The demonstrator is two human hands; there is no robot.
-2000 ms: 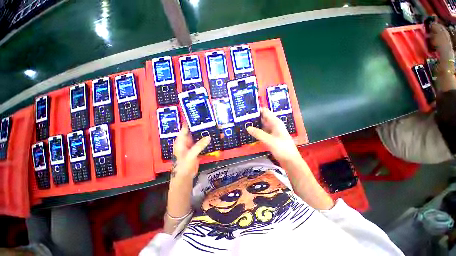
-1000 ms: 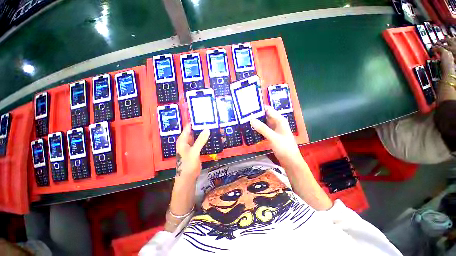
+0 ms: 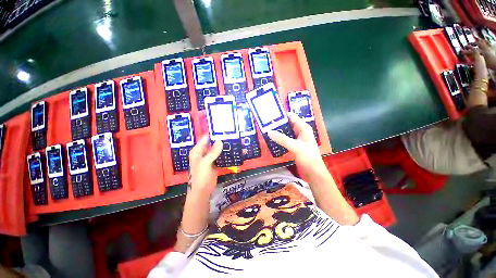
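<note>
My left hand [image 3: 204, 162] holds a keypad phone [image 3: 223, 120] by its lower part, with the thumb beside the keys. My right hand [image 3: 299, 142] holds another keypad phone [image 3: 267, 111], tilted, with the thumb at its keypad. Both screens are plain white. The two phones are just above a red-orange phone tray [image 3: 321, 130]. In that tray several phones with lit blue screens lie in two rows, and one phone [image 3: 248, 130] shows between my held phones. The upper right pocket [image 3: 284, 66] is empty. A yellow patch [image 3: 233, 169] shows near my left fingers.
A second tray [image 3: 142, 163] with several lit phones adjoins on the left, and part of another [image 3: 12, 179] lies beyond. At the right, another person's hands are over a tray [image 3: 435, 49]. A lower red bin [image 3: 375, 212] holds black pieces. A metal post [image 3: 189, 21] stands behind.
Both held phones' screens went from blue menus to plain white. The phone in my right hand is now tilted more to the left. The view has shifted slightly.
</note>
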